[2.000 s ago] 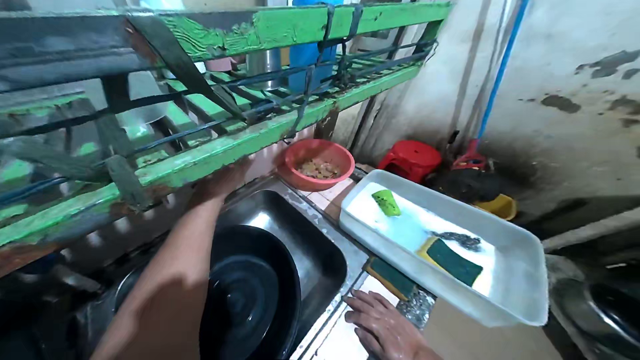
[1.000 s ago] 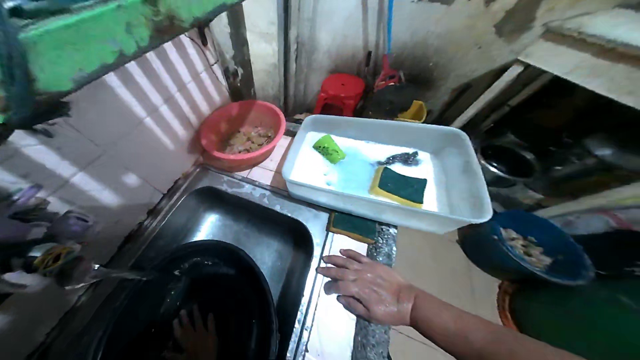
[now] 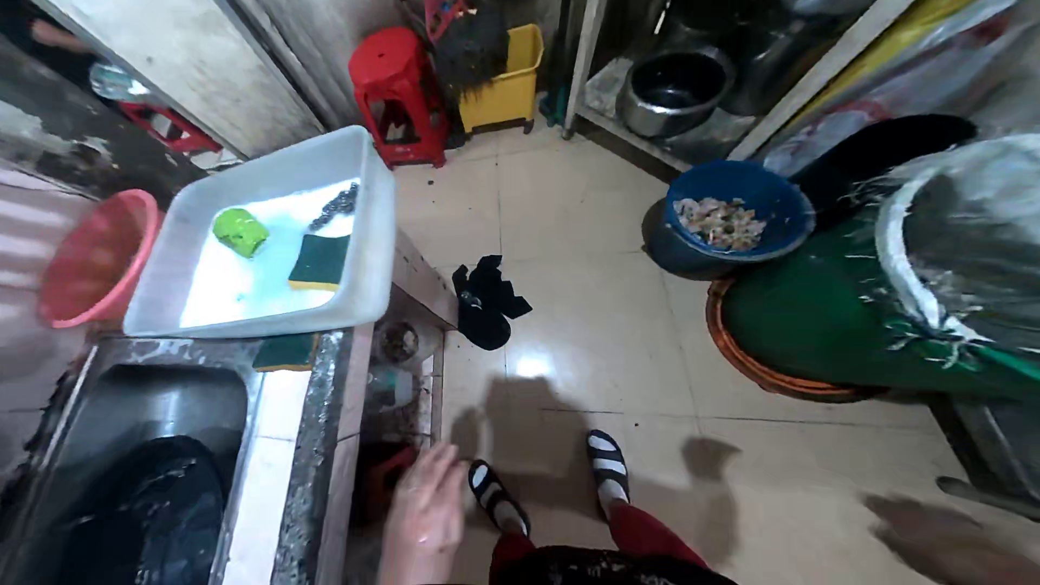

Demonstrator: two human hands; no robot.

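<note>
My left hand (image 3: 422,516), wet and somewhat blurred, is raised beside the sink counter with nothing in it. Far to the lower right, my right hand (image 3: 934,540) is strongly blurred over the floor; its fingers look extended and no held thing shows. A black basin (image 3: 154,520) sits in the steel sink (image 3: 171,382). On the counter end stands a translucent plastic tub (image 3: 378,236) holding a green scouring piece (image 3: 240,232), a green-and-yellow sponge (image 3: 319,262) and a dark metal scourer (image 3: 335,206) in whitish liquid. Another sponge (image 3: 286,352) lies between tub and sink.
A pink plastic basin (image 3: 101,256) is left of the tub. A black cloth (image 3: 487,301) lies on the tiled floor. Beyond are a red stool (image 3: 394,89) and a yellow mop bucket (image 3: 504,85). A blue bucket (image 3: 682,244) of scraps and a green bin (image 3: 788,317) stand right.
The view has swung right and down to the floor. My right hand has left the counter edge, and my left hand has come out of the black basin.
</note>
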